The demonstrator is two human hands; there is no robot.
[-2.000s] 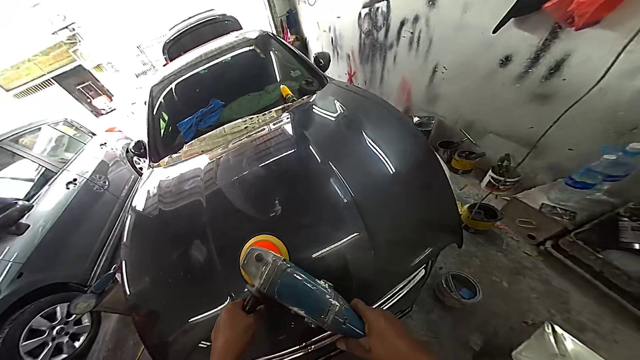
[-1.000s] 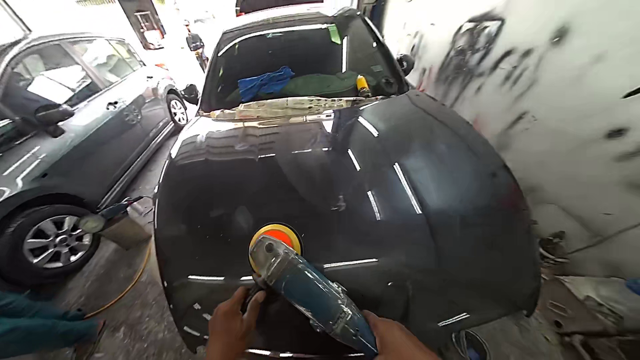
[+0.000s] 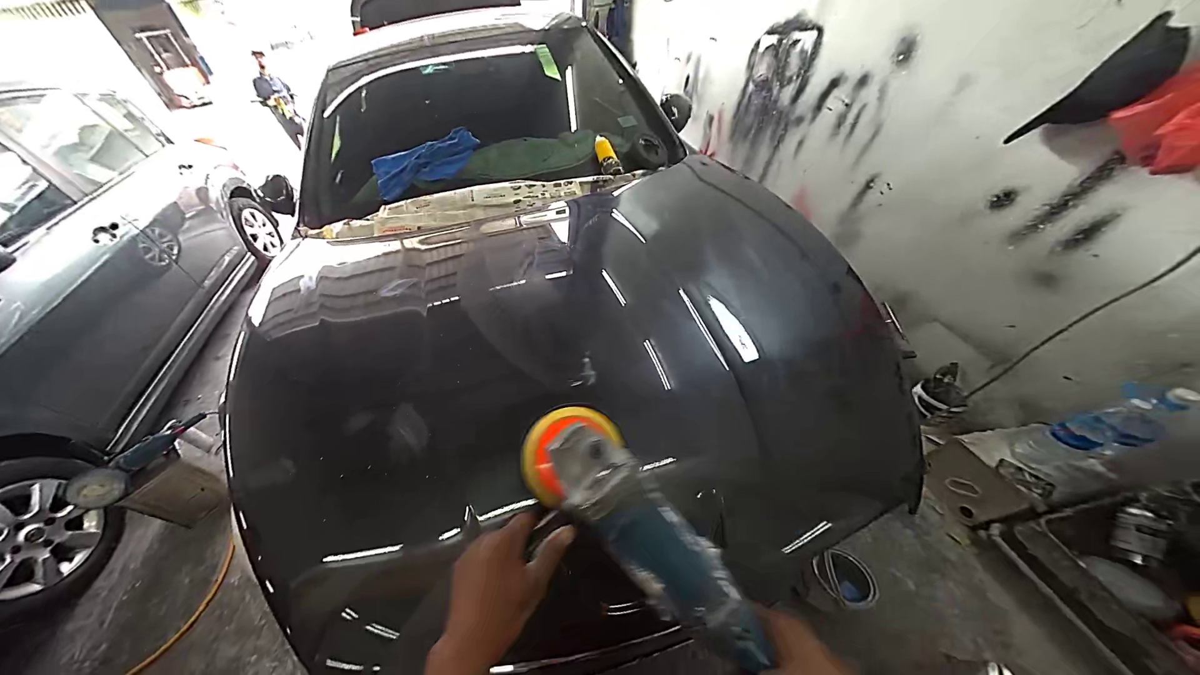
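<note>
A blue rotary polisher [image 3: 666, 553] lies across the front of a black car hood [image 3: 394, 403], its yellow and orange pad [image 3: 547, 455] against the paint near the middle. My left hand [image 3: 497, 591] grips the polisher's dark side handle beside the head. Around the rear of the body is my right hand [image 3: 797, 647], partly cut off by the lower edge. Pale smears mark the hood ahead of the pad and to its left. Newspaper [image 3: 478, 204] covers the base of the windshield, where a blue cloth [image 3: 427, 162] and a yellow bottle [image 3: 607, 155] rest.
A grey car [image 3: 103, 281] is parked at the left. Near its front wheel, another power tool [image 3: 141, 459] rests on a box-like container [image 3: 178, 489]. A stained wall [image 3: 900, 169] runs along the right, with plastic bottles [image 3: 1116, 422] below. A person [image 3: 274, 98] stands far back.
The view has shifted noticeably. Both hands stay on the polisher, and its pad remains on the front part of the hood.
</note>
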